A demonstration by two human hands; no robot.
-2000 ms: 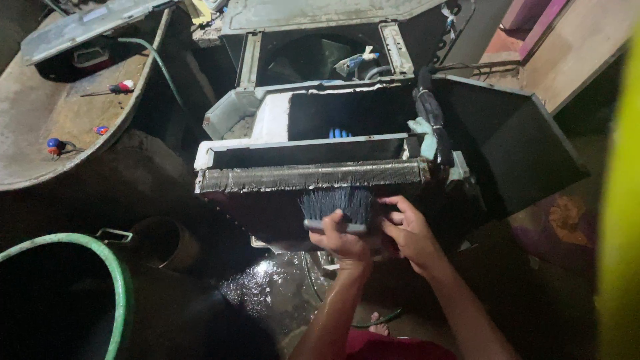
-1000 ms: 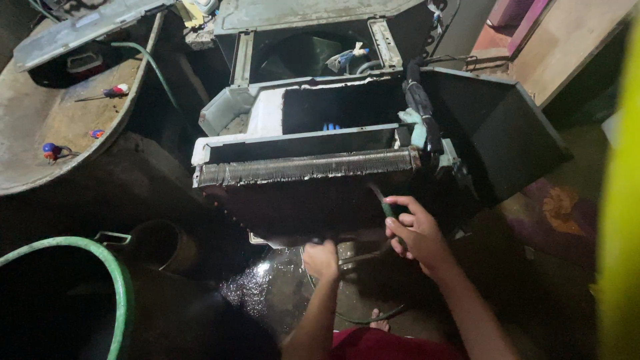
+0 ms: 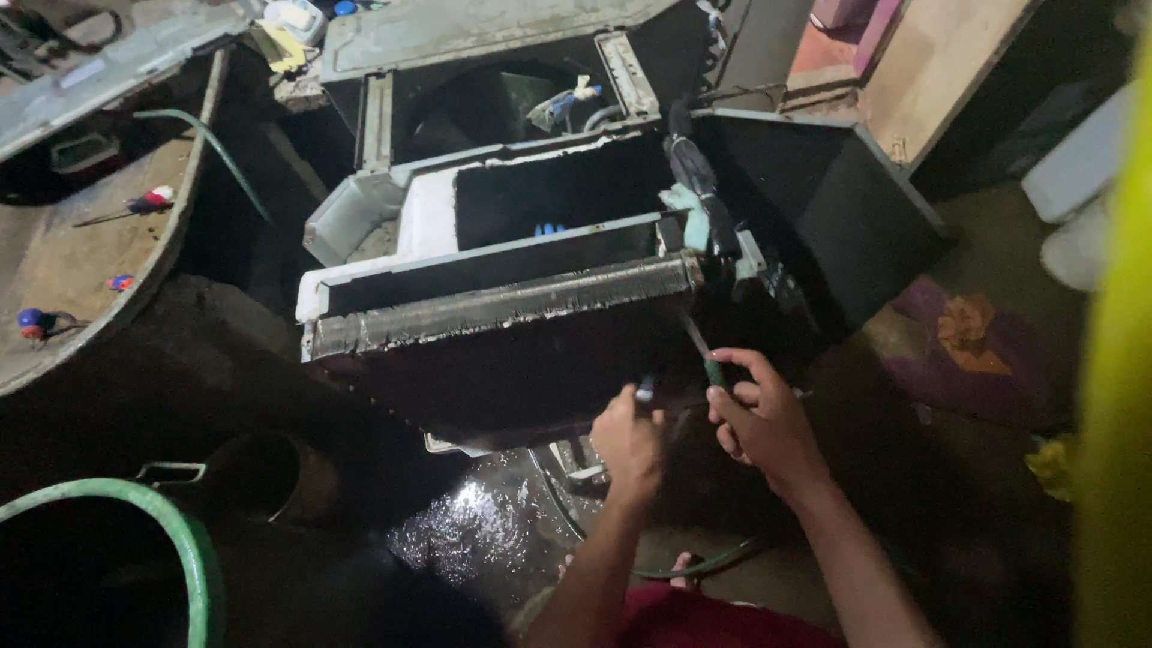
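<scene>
An opened air conditioner unit (image 3: pixel 360 279) stands before me, its finned coil (image 3: pixel 504 301) along the near top edge and the coil's face dark. My right hand (image 3: pixel 760 409) holds the end of a green hose (image 3: pixel 714 369), and water sprays from it toward the coil's right part. Below the coil, my left hand (image 3: pixel 630 436) is closed around a small item with a pale end (image 3: pixel 644 389), too blurred to name. A bundle of black cable (image 3: pixel 691 166) lies over the unit's right side.
At the left, a screwdriver (image 3: pixel 148 200) lies on a curved ledge (image 3: pixel 180 216). A green hose loop (image 3: pixel 193 549) rises at lower left beside a bucket (image 3: pixel 310 477). Wet floor (image 3: pixel 468 531) shows below the unit. A dark panel (image 3: pixel 810 189) stands at its right.
The brush that my left hand held against the coil two seconds ago is no longer plainly seen. My right hand has moved from beside it to the right, with the hose spraying.
</scene>
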